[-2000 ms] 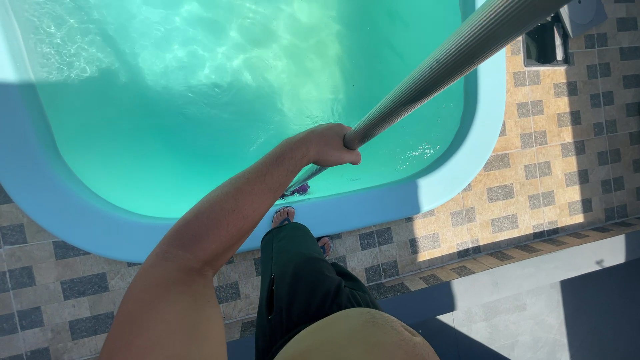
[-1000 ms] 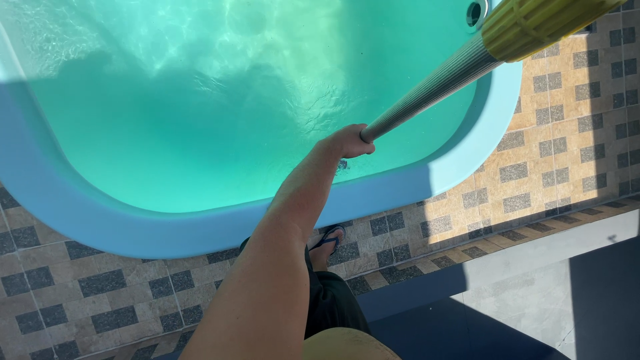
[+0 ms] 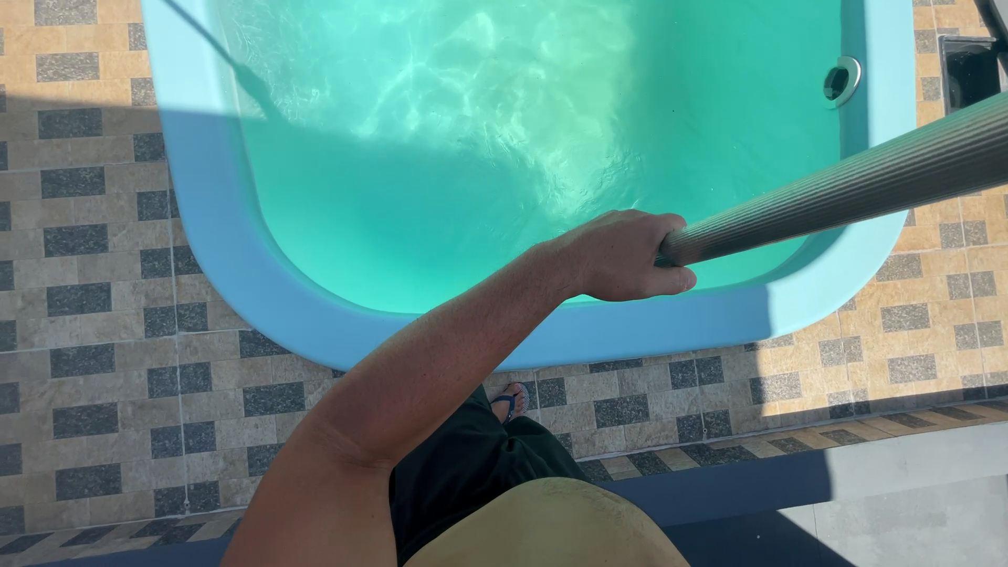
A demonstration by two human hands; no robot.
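My left hand [image 3: 630,256] reaches across from the lower left and is closed around a ribbed metal pole [image 3: 819,189]. The pole slants from that hand up to the right edge of the view; its part beyond the hand is hidden. Hand and pole are above the near rim of a light blue pool [image 3: 551,335] with greenish water [image 3: 441,197]. My right hand is not in view.
A round fitting [image 3: 841,82] is on the pool's right inner wall. A dark object [image 3: 970,71] stands at the upper right. Patterned tiles [image 3: 110,339] surround the pool. One foot in a flip-flop [image 3: 509,400] stands by the near rim, above a ledge [image 3: 740,480].
My left hand stays closed on the pole. The pole's yellow part, seen at the upper right one second ago, has left the view. The view has shifted left.
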